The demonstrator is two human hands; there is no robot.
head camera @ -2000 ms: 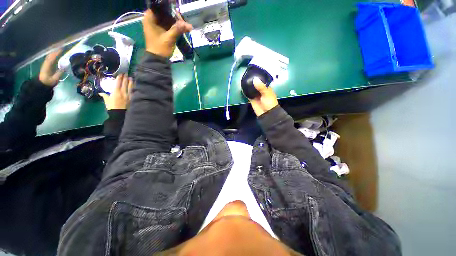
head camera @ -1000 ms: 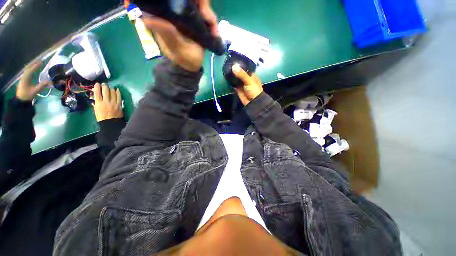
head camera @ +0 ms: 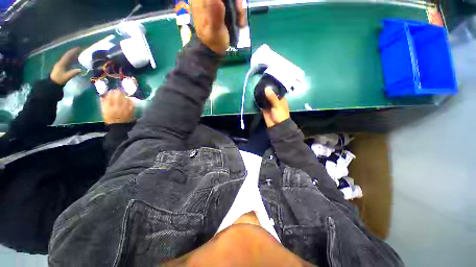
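My left hand (head camera: 211, 26) grips a black electric screwdriver (head camera: 230, 23) upright at the back of the bench, cut off by the top edge. Hand and tool hide most of the silver-grey screw feeder (head camera: 244, 36); the tool's tip is not clear. My right hand (head camera: 276, 108) holds the black round head (head camera: 268, 90) of a white security camera unit (head camera: 282, 67) near the bench's front edge, thumb on top. The white housing lies slanted behind the head on the green bench. A white pigtail cable (head camera: 244, 99) trails from it toward the front edge.
At the left, a neighbouring person's hands (head camera: 65, 67) are at another white-and-black unit (head camera: 137, 51) with red wires. A yellow-white tube (head camera: 185, 34) lies left of the feeder. A blue bin (head camera: 417, 58) stands at the right end. A brown box (head camera: 373, 172) with white-and-black units is below the bench.
The screwdriver in my left hand has moved from the black head back to the feeder. My right hand still holds the unit. The whole view has shifted.
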